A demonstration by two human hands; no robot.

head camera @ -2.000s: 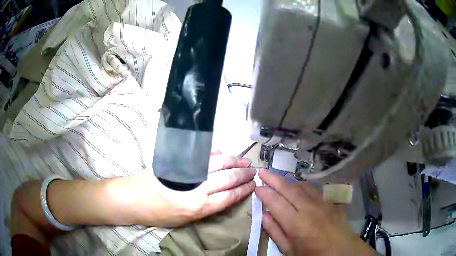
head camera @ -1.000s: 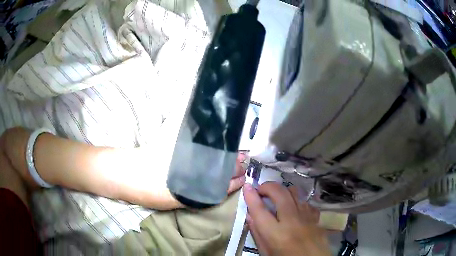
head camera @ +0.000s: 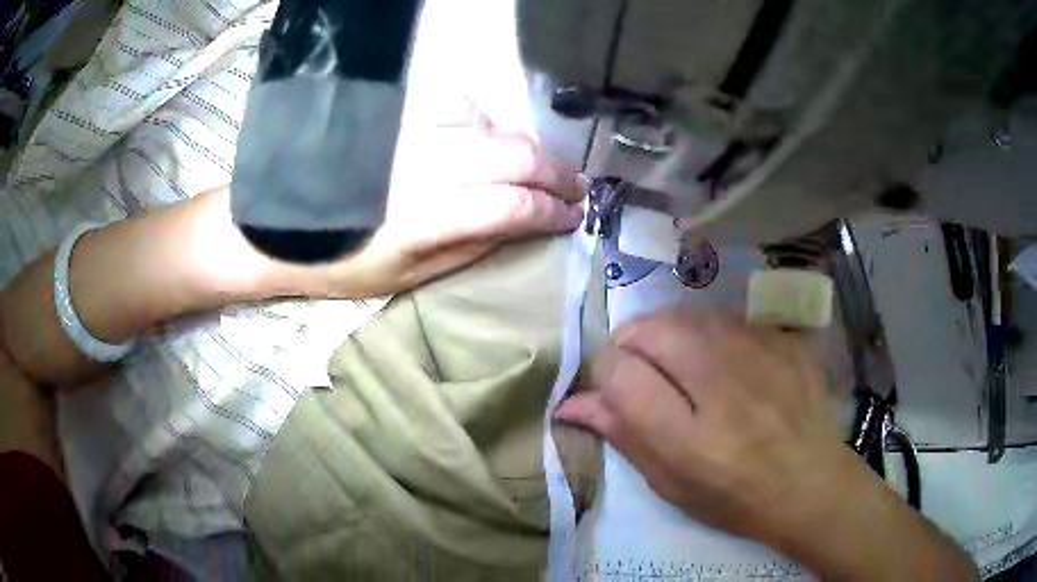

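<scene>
Khaki fabric (head camera: 432, 398) lies in folds in front of the presser foot (head camera: 603, 205). A narrow white tape (head camera: 556, 455) runs along its right edge up to the foot. My left hand (head camera: 478, 205) lies flat with its fingertips beside the foot, pressing on the cloth; the lamp hides part of the wrist. My right hand (head camera: 716, 415) is at the tape and khaki edge below the foot, thumb and fingers near the tape; its curled fingertips are partly hidden and blurred. Striped lining (head camera: 159, 171) lies bulky at the left.
The dark lamp with a grey end (head camera: 313, 159) hangs over my left wrist. The off-white machine head (head camera: 728, 114) fills the upper right. Shears (head camera: 870, 387) and slimmer tools (head camera: 996, 352) lie at the right. A ruler edge (head camera: 682, 567) shows at the bottom.
The view has shifted, so the lamp and machine head sit higher. My right hand has moved back from the foot, down along the tape. More of my left hand shows beside the foot.
</scene>
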